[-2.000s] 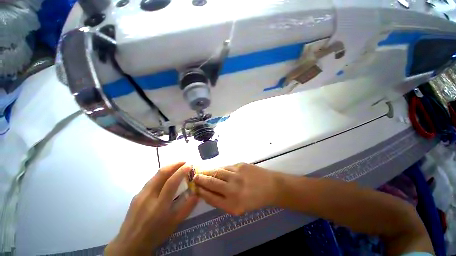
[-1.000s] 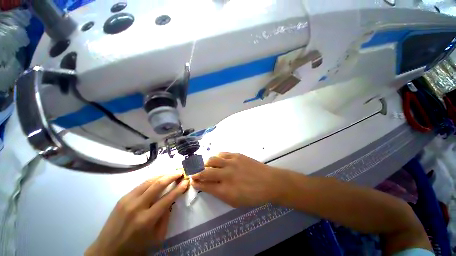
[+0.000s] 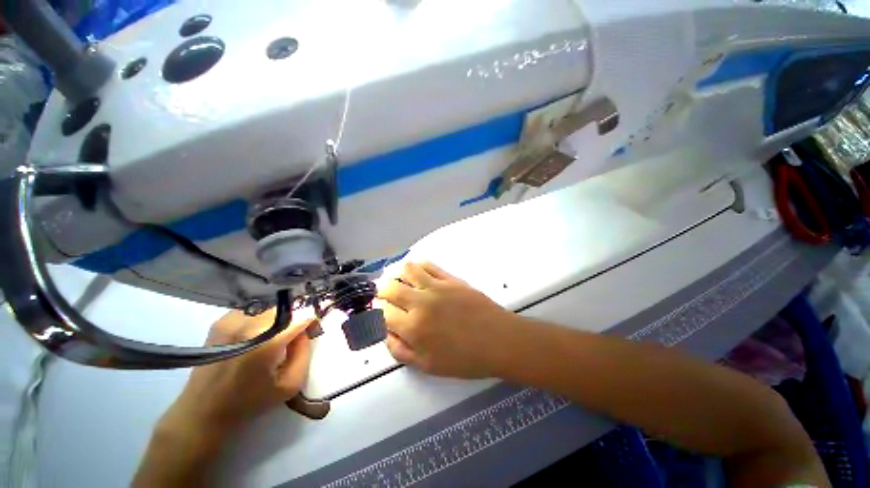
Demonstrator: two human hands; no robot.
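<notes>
The white sewing machine (image 3: 429, 105) with a blue stripe fills the upper view. Its needle area (image 3: 329, 291) and dark knob-like attachment (image 3: 363, 330) are low at centre. My left hand (image 3: 250, 362) is just left of the needle area, fingers bent together, partly behind the shiny curved guard (image 3: 143, 355). My right hand (image 3: 434, 319) is against the right side of the attachment, fingers curled and fingertips toward the needle. Glare and machine parts hide what lies between my fingertips; no cloth can be made out there.
A ruler strip (image 3: 496, 419) runs along the table's front edge. Red-handled scissors (image 3: 799, 202) lie at the right table end. A blue basket (image 3: 825, 381) is below the table at right. A metal slide-plate catch (image 3: 310, 407) sits below my left hand.
Both hands have moved up to the needle area, my left hand now partly behind the guard. The small white piece seen at my fingertips is no longer visible. The view has shifted, so the machine head appears further left.
</notes>
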